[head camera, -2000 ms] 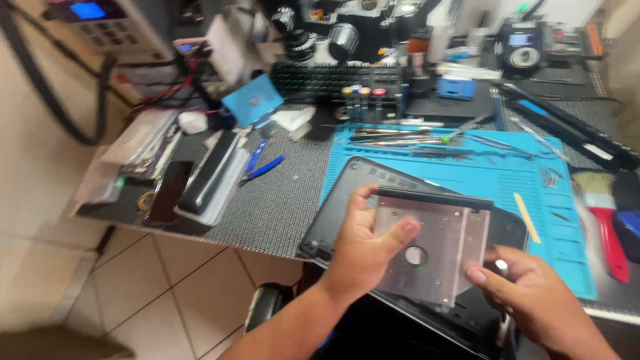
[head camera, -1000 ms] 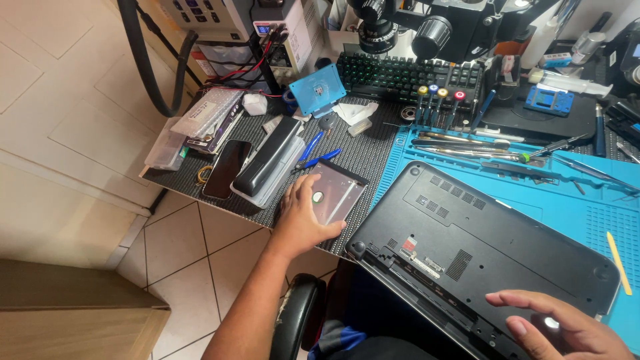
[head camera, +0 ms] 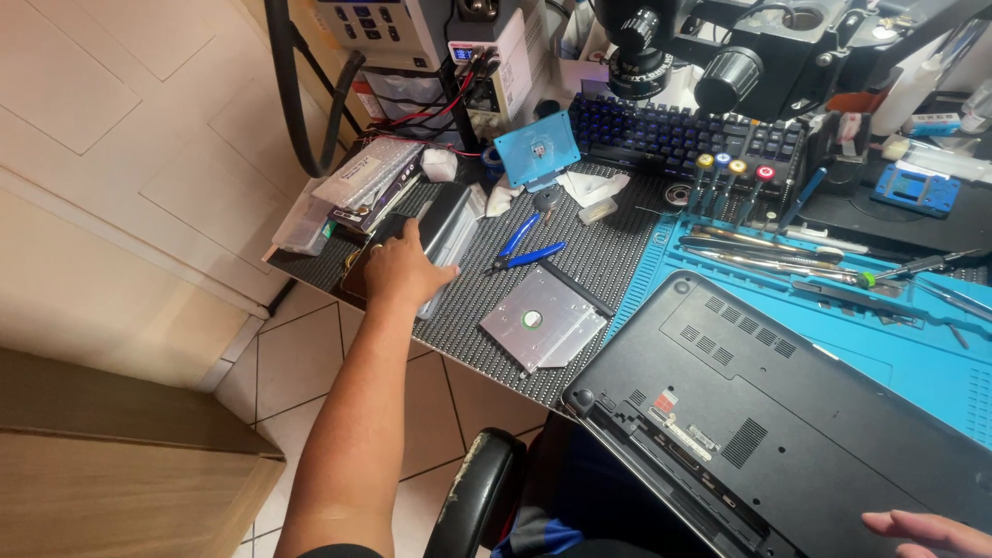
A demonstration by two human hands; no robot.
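Note:
My left hand (head camera: pixel 403 267) reaches to the left end of the bench and lies over a black case (head camera: pixel 442 217) and a dark phone (head camera: pixel 358 280); whether it grips either cannot be told. An optical disc drive (head camera: pixel 542 319) of bare metal rests on the textured mat, right of that hand. Beyond the drive are blue-handled flush cutters (head camera: pixel 527 246). A black laptop (head camera: pixel 744 387) lies upside down, its battery bay open along the near edge. At the lower right my right hand (head camera: pixel 926 531) hovers at or on the laptop's underside, fingers apart, partly out of frame.
A blue silicone repair mat (head camera: pixel 876 360) lies under the laptop, with tweezers (head camera: pixel 775 260) and screwdrivers (head camera: pixel 763 182) along its far side. Behind stand a keyboard (head camera: pixel 682 136), a microscope (head camera: pixel 639 70) and a power supply (head camera: pixel 496 70). A chair armrest (head camera: pixel 480 484) is below the bench edge.
The disc drive, held in both hands at first, now lies released on the bench mat. My left hand has moved left from it to the black case and phone.

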